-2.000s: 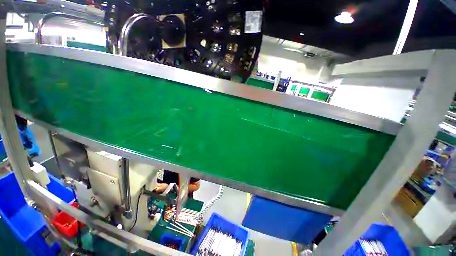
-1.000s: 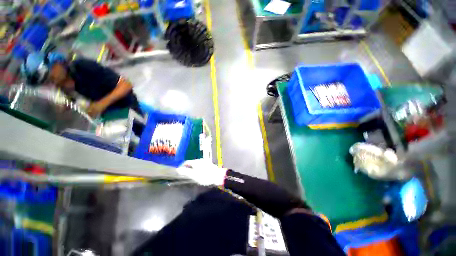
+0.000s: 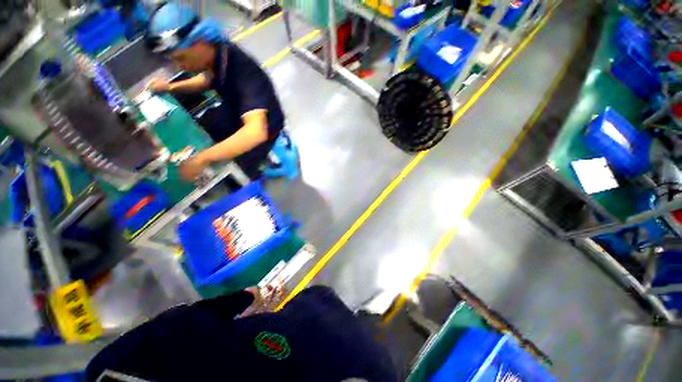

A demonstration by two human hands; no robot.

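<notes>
A blue tote (image 3: 196, 240) stands on a green bench end left of centre. It holds many white wire leads (image 3: 250, 227) with orange-red ends. A small blurred skin-toned shape, possibly my left hand (image 3: 262, 300), shows at the bench's front corner beside a whitish strip (image 3: 290, 267). It is partly hidden by my dark shirt, and its grip cannot be made out. My right hand is not identifiable in the picture. Another blue tote (image 3: 456, 362) with white leads is cut off at the bottom edge.
A person (image 3: 243, 112) in a blue cap sits working at a green bench at upper left. A black spoked reel (image 3: 415, 112) stands by the yellow-lined aisle (image 3: 366, 230). A bench with blue bins (image 3: 617, 142) is at right. A yellow sign (image 3: 75, 310) is at lower left.
The view has swung from the green panel to the aisle, then turned further. The reel and seated person now appear further right. The white-gloved hand and dark sleeve are no longer seen.
</notes>
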